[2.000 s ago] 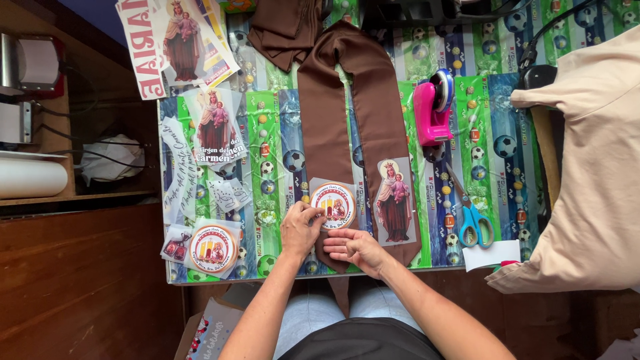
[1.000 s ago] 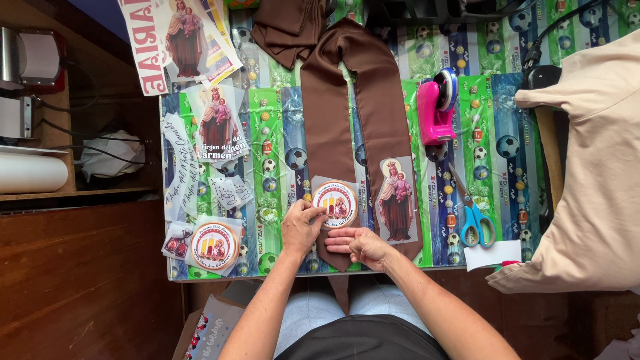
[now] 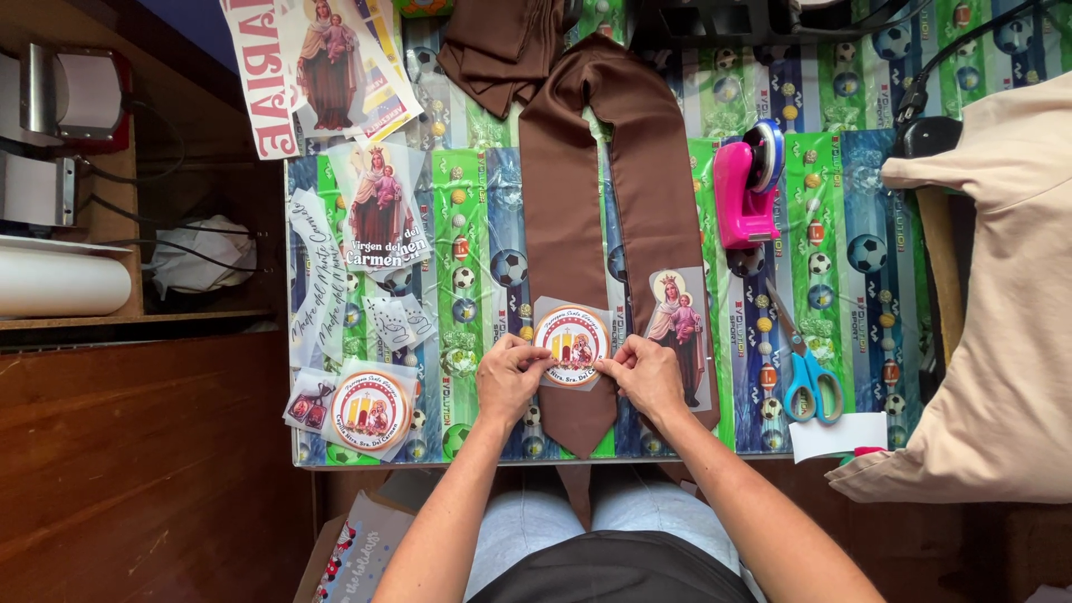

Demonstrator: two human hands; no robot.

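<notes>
A brown satin stole (image 3: 563, 201) lies in a loop on the table, its two pointed ends towards me. On its left end rests a round printed transfer (image 3: 573, 345) on clear film. My left hand (image 3: 512, 378) pinches the film's left edge between thumb and fingertips. At the opposite edge, my right hand (image 3: 646, 375) holds the film the same way. A transfer of a crowned figure with a child (image 3: 677, 335) lies on the stole's right end, close beside my right hand. What is under my fingertips is hidden.
Left on the patterned table cover lie another round transfer (image 3: 370, 410), a figure transfer (image 3: 378, 201) and lettering strips (image 3: 316, 276). Right are a pink tape dispenser (image 3: 745, 193), blue-handled scissors (image 3: 806, 385) and beige fabric (image 3: 997, 310). Folded brown fabric (image 3: 502, 50) lies behind.
My right hand has moved from below the round transfer up to its right edge, and its fingers have closed on the film. The left hand remains at the left edge.
</notes>
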